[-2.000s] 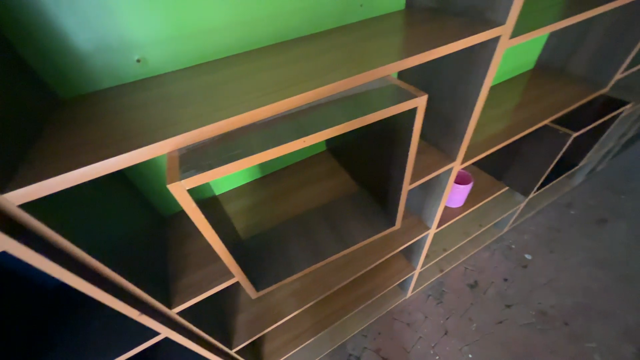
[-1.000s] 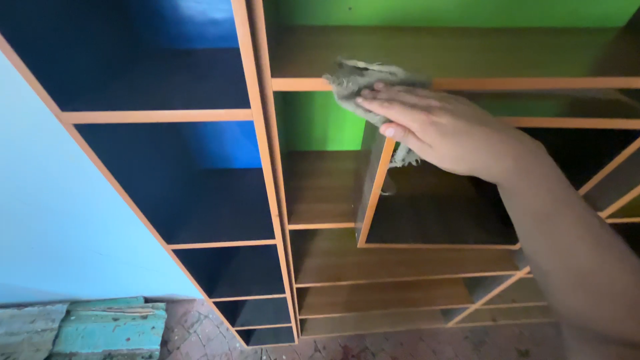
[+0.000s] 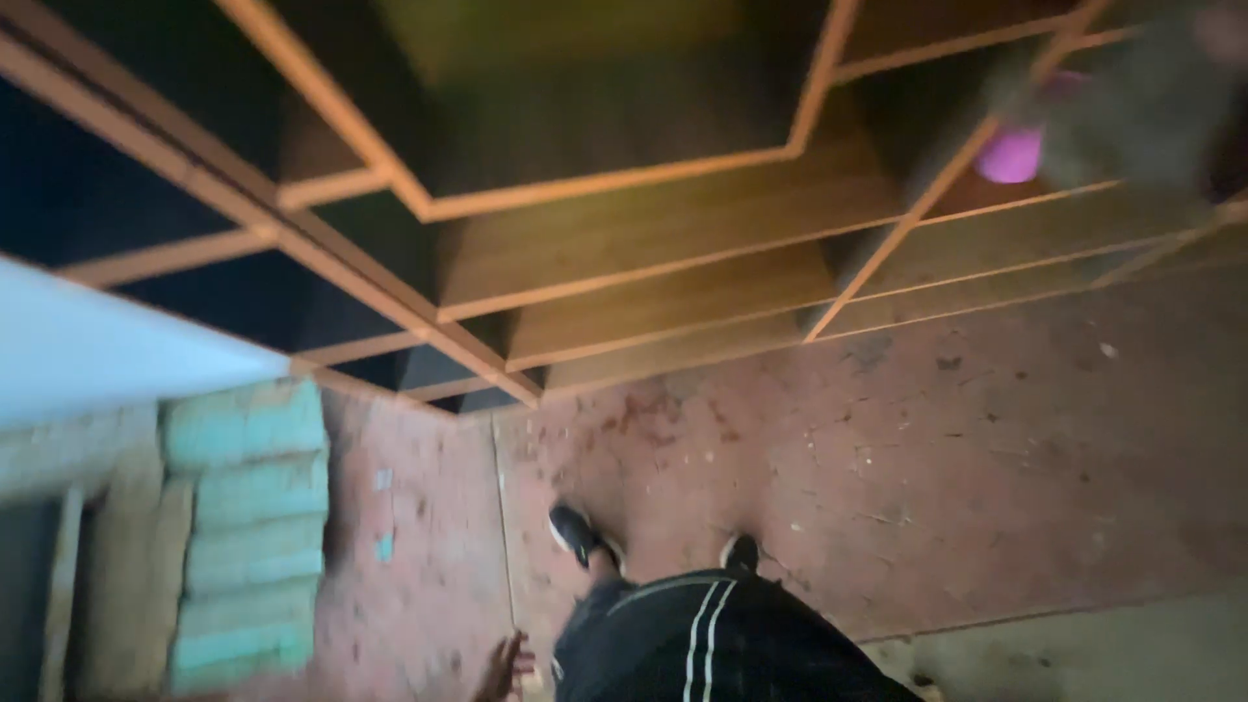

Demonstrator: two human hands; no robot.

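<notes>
At the upper right edge my right hand point(image 3: 1224, 39) shows only in part, strongly blurred, with a grey cloth point(image 3: 1121, 117) in it. The cloth hangs in front of the shelving and partly covers a pink cup point(image 3: 1012, 156) standing in a compartment. Low in the view, beside my dark trousers, my left hand point(image 3: 507, 668) hangs with its fingers apart and nothing in them. Across the top runs a wooden shelving unit point(image 3: 634, 180) with orange-brown edges and a protruding box frame.
My feet in dark shoes point(image 3: 575, 531) stand on a reddish, stained floor point(image 3: 877, 458). Turquoise slabs point(image 3: 253, 546) and brown boards point(image 3: 132, 575) lie at the lower left. A pale blue surface point(image 3: 107, 341) borders the dark blue compartments.
One second ago my right hand pressed the cloth on a shelf edge by the box frame; now hand and cloth are at the upper right. The view has tilted down, and my left hand shows.
</notes>
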